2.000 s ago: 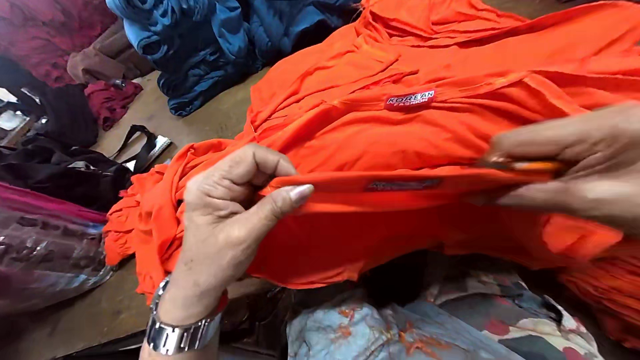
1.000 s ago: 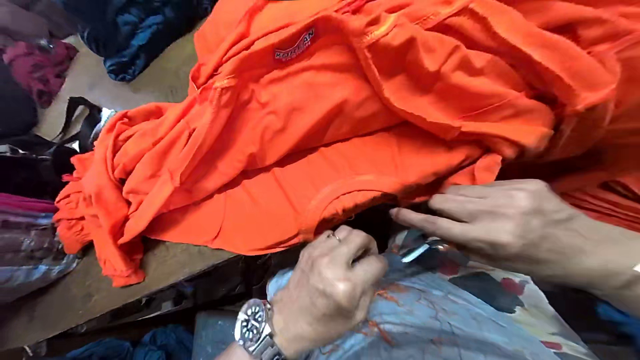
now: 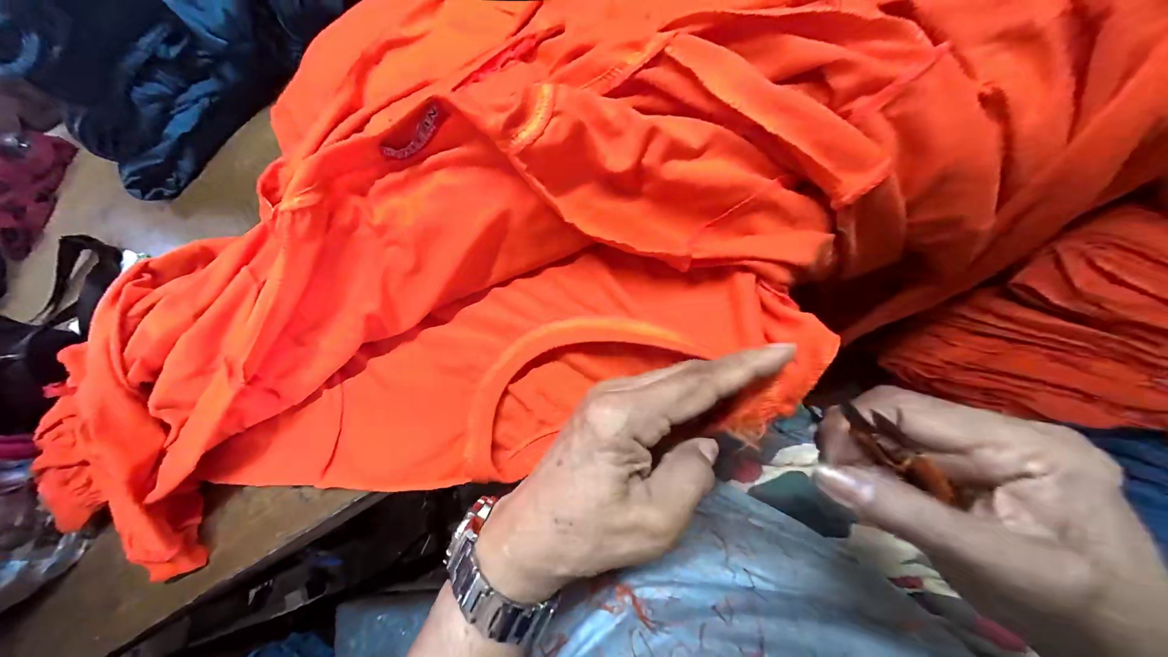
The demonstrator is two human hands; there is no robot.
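Observation:
Orange knit garments point(image 3: 383, 255) lie in a loose heap, one with a curved neckband and one with a small dark printed mark inside its neck. My left hand point(image 3: 611, 474), a metal-banded watch on its wrist, rests against the orange cloth near the neckband, its index finger stretched along a frayed corner. Whether its thumb and fingers grip cloth cannot be told. To the right, apart from the garment, my right hand point(image 3: 967, 493) holds a small dark and orange-brown tool point(image 3: 899, 456), perhaps thread snips, between thumb and fingers.
A stack of folded orange-red cloth point(image 3: 1040, 319) is at the right. Dark blue garments point(image 3: 173, 100) lie at the upper left of the wooden table point(image 3: 210, 557). Black straps and a plastic-wrapped bundle are at the left edge. Light blue cloth with loose orange threads point(image 3: 730, 584) covers the lap.
The garment edge that both hands held stretched two seconds ago lies on the heap. My right hand has left the cloth's edge, and my left hand's index finger is now extended over the corner.

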